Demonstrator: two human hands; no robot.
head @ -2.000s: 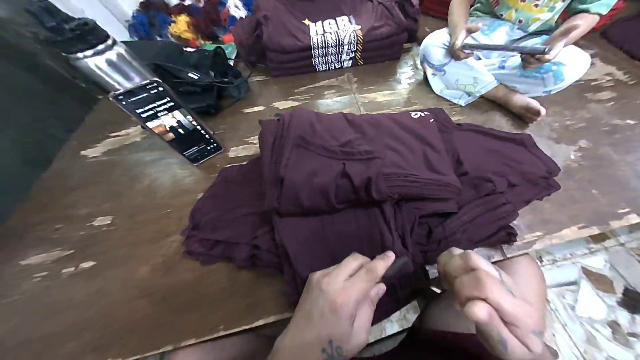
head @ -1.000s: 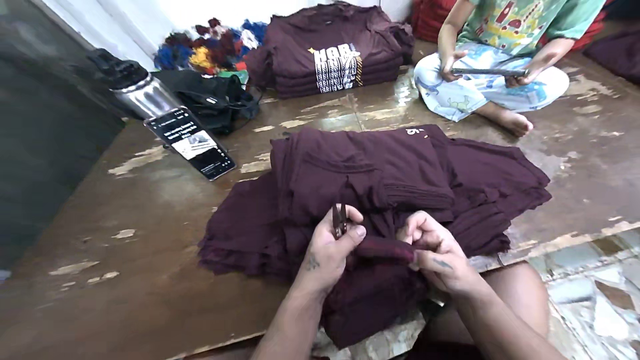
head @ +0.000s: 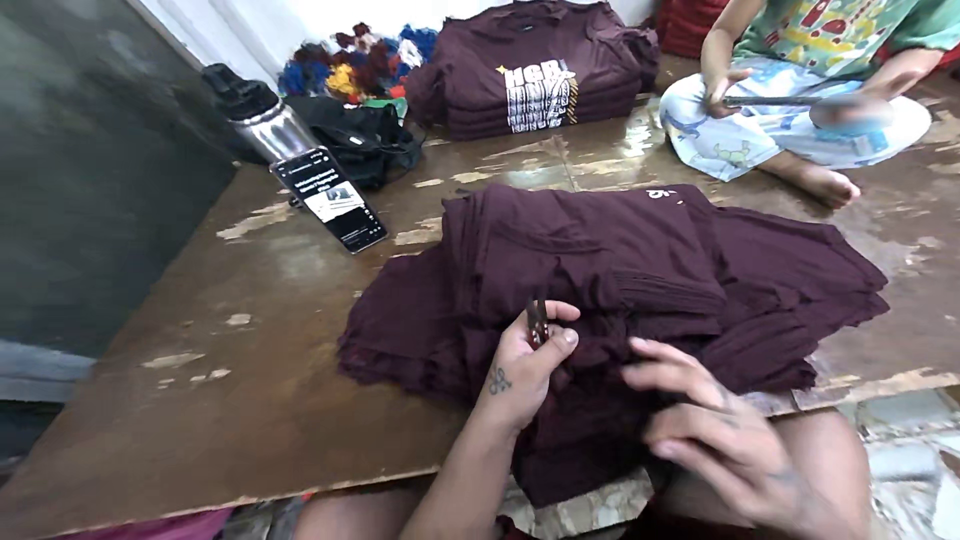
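Observation:
A heap of maroon shirts [head: 577, 247] lies on the worn wooden table, partly hanging over its front edge. My left hand [head: 529, 360] is at the heap's front with small thread snips [head: 537, 322] between thumb and fingers, blades pointing up. Whether it also grips cloth cannot be told. To its right, my right hand [head: 712, 427] is blurred, its fingers apart above the hanging cloth, with nothing seen in it.
A phone [head: 330, 199] leans on a steel bottle [head: 259, 112] at the left, beside a black bag [head: 367, 142]. Folded printed shirts [head: 540, 75] and coloured yarn bundles [head: 360, 64] are behind. A person [head: 795, 112] sits cross-legged on the table [head: 262, 405], holding a flat device.
My right hand has let go of the maroon cloth it held one second ago and moved apart from my left hand. The snips are still in my left hand.

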